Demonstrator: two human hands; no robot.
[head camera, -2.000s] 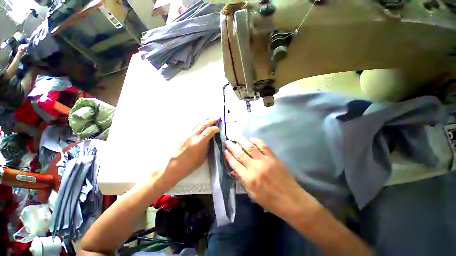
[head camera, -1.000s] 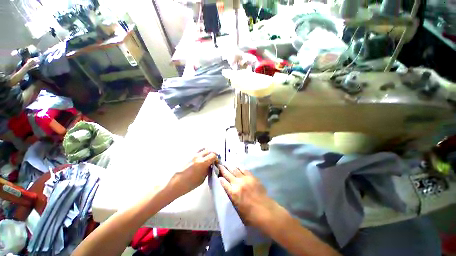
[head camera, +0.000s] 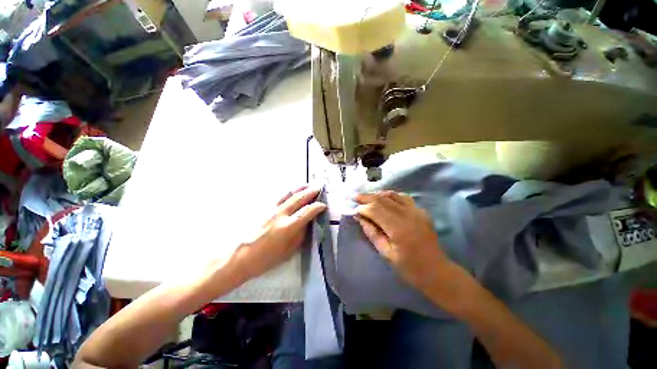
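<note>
My left hand (head camera: 295, 220) lies on the narrow grey strip (head camera: 318, 295), its fingertips at the strip's upper end just in front of the needle area. The strip hangs over the table's near edge. My right hand (head camera: 396, 227) presses on the grey-blue garment panel (head camera: 447, 187), fingers bent, with a gap between the two hands. The panel spreads right under the machine arm and over the near edge. The presser foot (head camera: 343, 171) is just beyond my fingertips; whether it touches cloth I cannot tell.
The cream machine arm (head camera: 504, 108) crosses the upper right. Fanned grey strips (head camera: 245, 68) lie at the table's (head camera: 194, 180) far left. A bundle of grey-blue strips (head camera: 72, 277) hangs at left, below a green cloth bundle (head camera: 97, 169). A control panel (head camera: 634, 229) is at right.
My right hand has moved right, away from my left hand, and onto the panel. The panel now reaches closer to the strip and hangs lower. The view has tilted back down.
</note>
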